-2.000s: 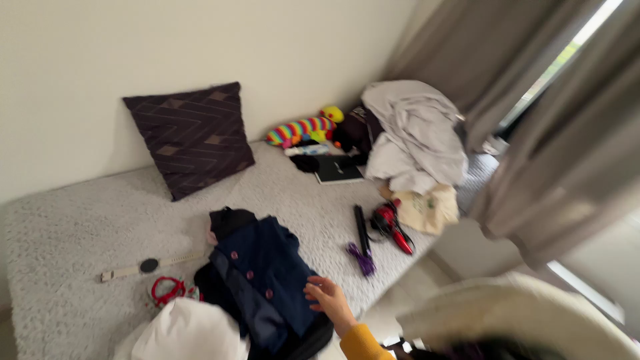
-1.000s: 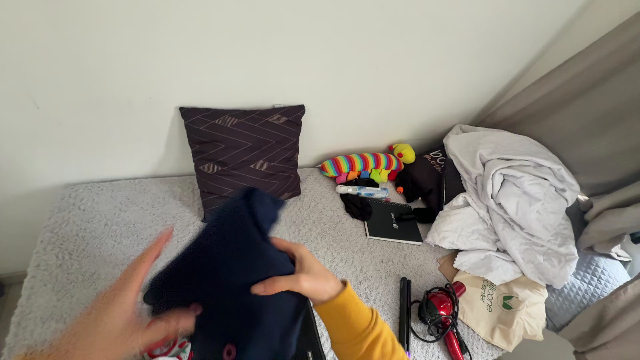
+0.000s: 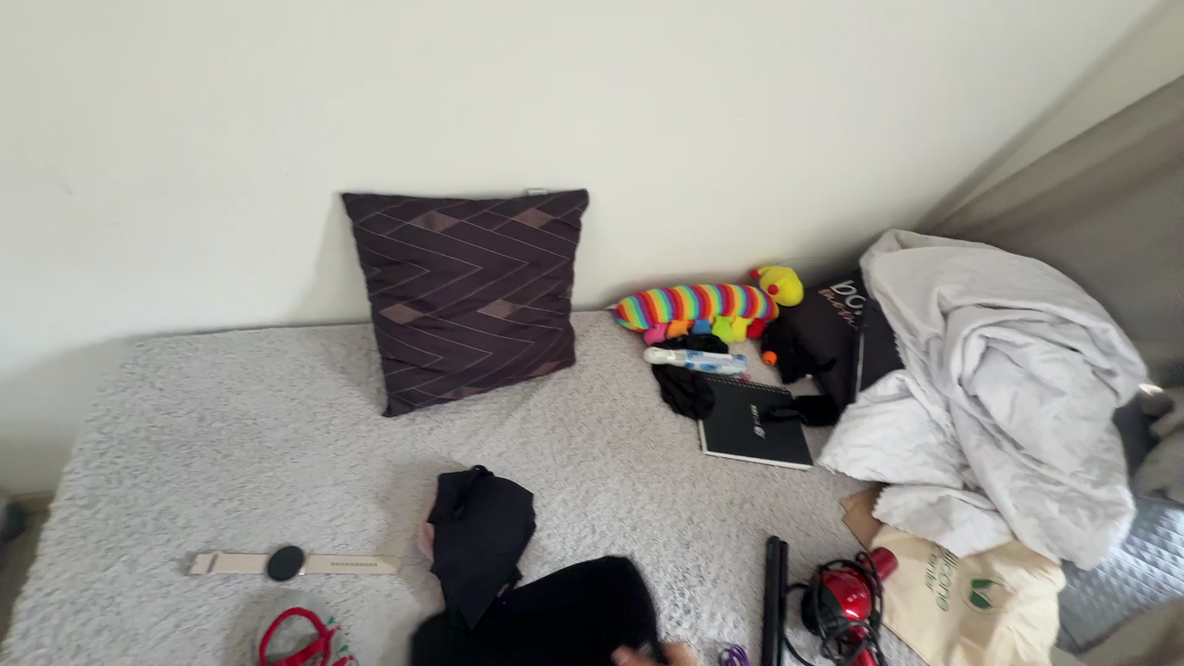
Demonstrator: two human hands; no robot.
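Note:
Only the fingertips of one hand, apparently my right hand [image 3: 652, 655], show at the bottom edge, at the right side of a black cloth item [image 3: 555, 615]; whether they grip it cannot be told. Just above it lies a smaller black garment [image 3: 481, 527] with a pinkish part at its left. To the left, a smartwatch [image 3: 287, 562] with a pale strap is laid out flat, and below it a red band-like item [image 3: 301, 638] is partly cut off. My left hand and the navy buttoned garment are out of view.
A dark patterned cushion [image 3: 472, 301] leans on the wall. Right of it are a striped caterpillar toy [image 3: 698, 303], a black notebook [image 3: 754, 435] and crumpled pale fabric [image 3: 1008, 398]. Nearer are a black straightener-like tool [image 3: 774, 601], a red corded appliance [image 3: 846, 592] and a beige cloth bag [image 3: 990, 592].
One second ago both hands were on or beside the navy garment, held above the bed. Now that garment and my left hand have left the view, and black items show below the cushion.

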